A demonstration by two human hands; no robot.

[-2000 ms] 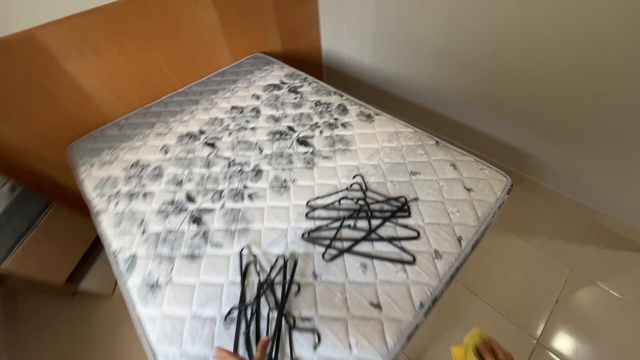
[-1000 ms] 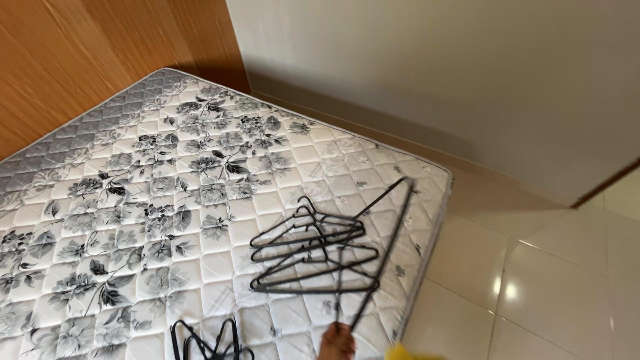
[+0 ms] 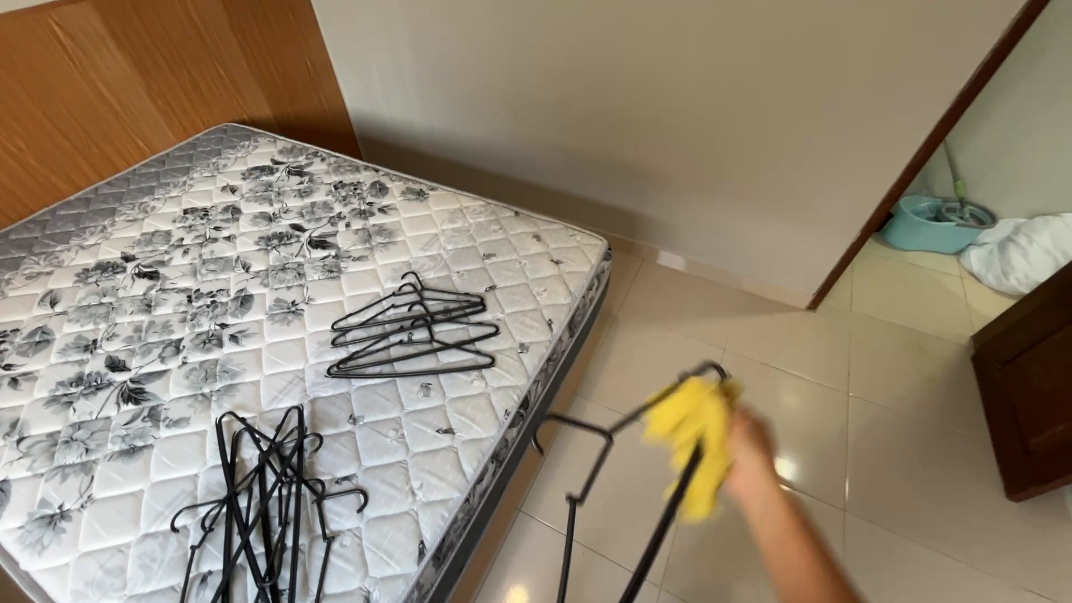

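At the lower right, my right hand [image 3: 751,452] grips a yellow cloth [image 3: 697,431] wrapped around part of a black clothes hanger [image 3: 593,469]. This hanger is over the floor beside the mattress, its hook to the left; its lower end leaves the frame at the bottom. My left hand is out of view. On the quilted floral mattress [image 3: 285,335], a stack of black hangers [image 3: 414,335] lies spread near the middle. A second, tangled pile of black hangers [image 3: 264,502] rests nearer, at the bottom left.
Beyond the mattress stand a wooden headboard [image 3: 167,92] and a plain wall [image 3: 586,109]. Glossy floor tiles [image 3: 779,368] lie at the right. Past a doorway are a light-blue mop bucket [image 3: 930,226] and a white bundle [image 3: 1026,251]. A dark wooden door [image 3: 1026,394] stands at the right edge.
The hanger held over the mattress one second ago is now over the floor, with the yellow cloth around it. The hand seen at its lower end has left the view.
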